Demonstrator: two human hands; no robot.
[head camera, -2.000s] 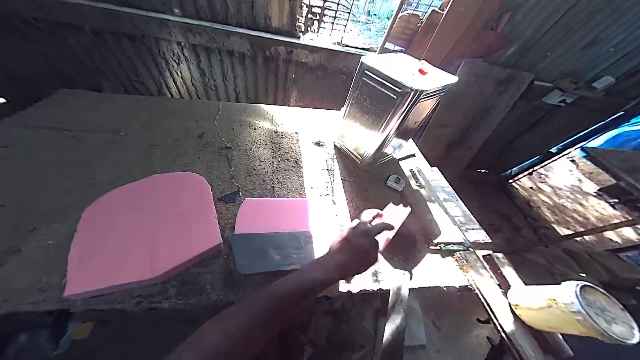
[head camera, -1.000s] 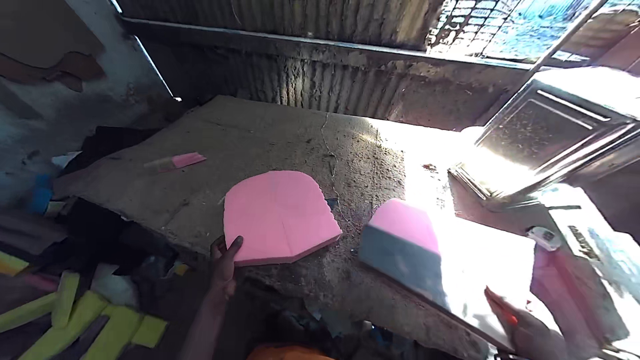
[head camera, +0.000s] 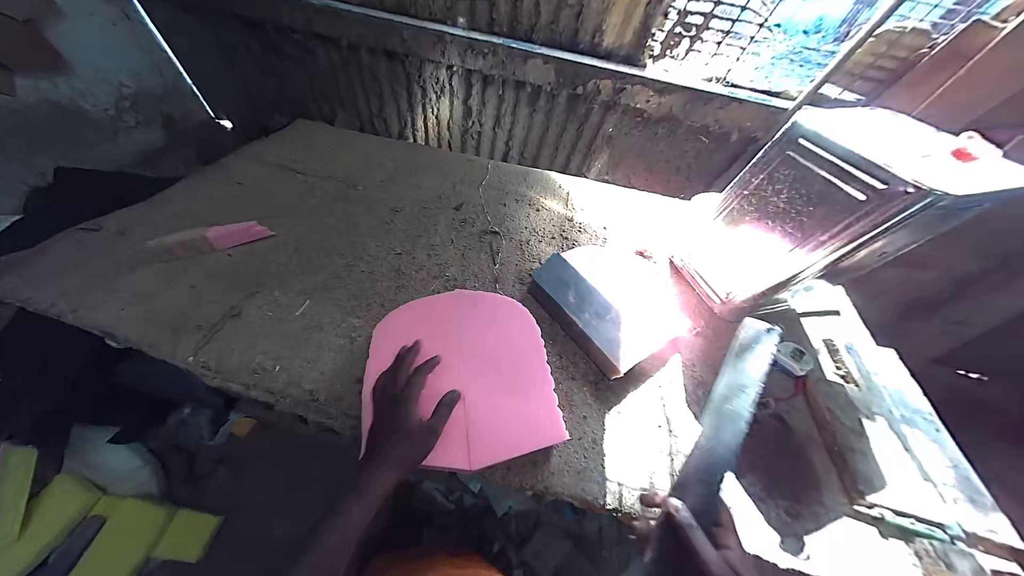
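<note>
A pink foam panel (head camera: 496, 360) with a curved top and a wavy right edge lies flat at the front of the worktable. My left hand (head camera: 408, 404) rests on its left half, fingers spread, gripping nothing. At lower right, my right hand (head camera: 692, 520) is closed around the lower end of a long flat blade-like tool (head camera: 732, 392), blurred, pointing up and away; its handle is hidden by the fingers. Between the panel and a metal tin stands a smaller foam block (head camera: 580, 300), grey-blue on one face, its top washed out by sunlight.
The rough worktable (head camera: 360, 216) carries a pink foam scrap (head camera: 240, 234) at left. A large metal tin (head camera: 832, 200) stands at right, near a small white device (head camera: 794, 358). Yellow-green foam pieces (head camera: 128, 536) lie below the left edge. A corrugated wall (head camera: 512, 112) borders the back.
My left hand has moved from the panel's lower left edge onto its face. The long flat tool is now raised in my right hand. The grey-blue block sits turned at a different angle.
</note>
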